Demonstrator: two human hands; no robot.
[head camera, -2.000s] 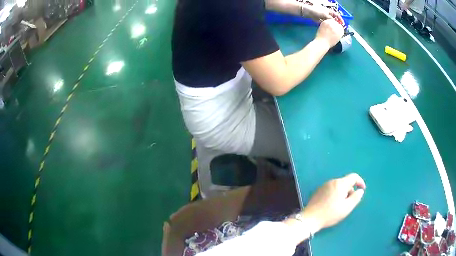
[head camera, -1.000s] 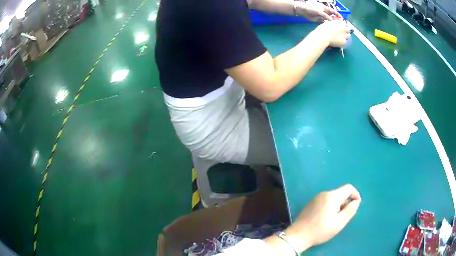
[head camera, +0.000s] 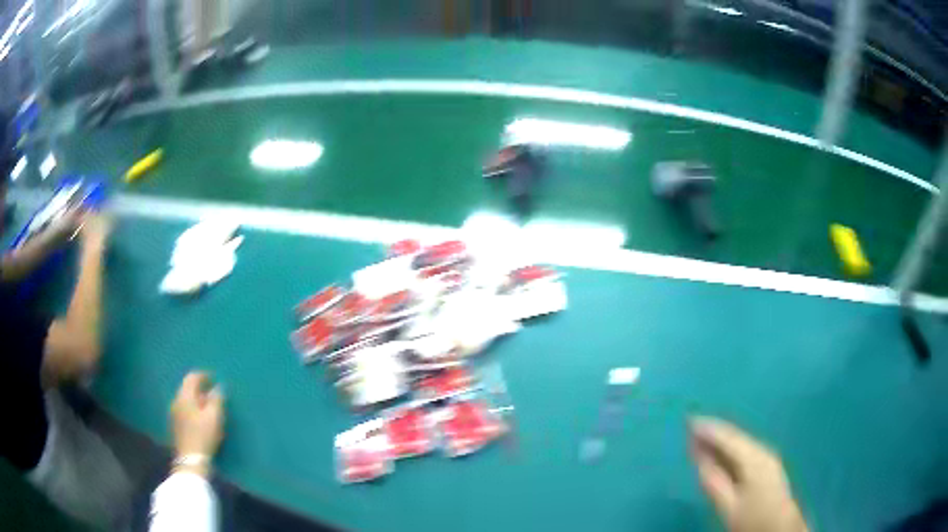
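The view is blurred. A pile of red circuit boards with pale edges and backs (head camera: 442, 384) lies on the green bench, between my two hands. My left hand (head camera: 198, 416) is over the bench left of the pile, its fingers curled; blur hides whether anything small is in it. My right hand (head camera: 740, 473) is at the lower right, partly cut off by the bottom edge, fingers loosely bent and slightly apart, with nothing seen in it. A slim dark tool with a pale end (head camera: 611, 410) lies on the bench between the pile and my right hand.
A white bundle (head camera: 203, 256) lies at the left of the bench. A person's arm (head camera: 83, 312) works by a blue bin (head camera: 47, 223) at the far left. Behind the white rail (head camera: 707, 270), the conveyor carries dark units (head camera: 688, 189) and yellow cylinders (head camera: 849, 249).
The view has swung right from the neighbouring person and floor to the bench front. The whole board pile, the slim tool and my right hand have come into view; the carton has left it.
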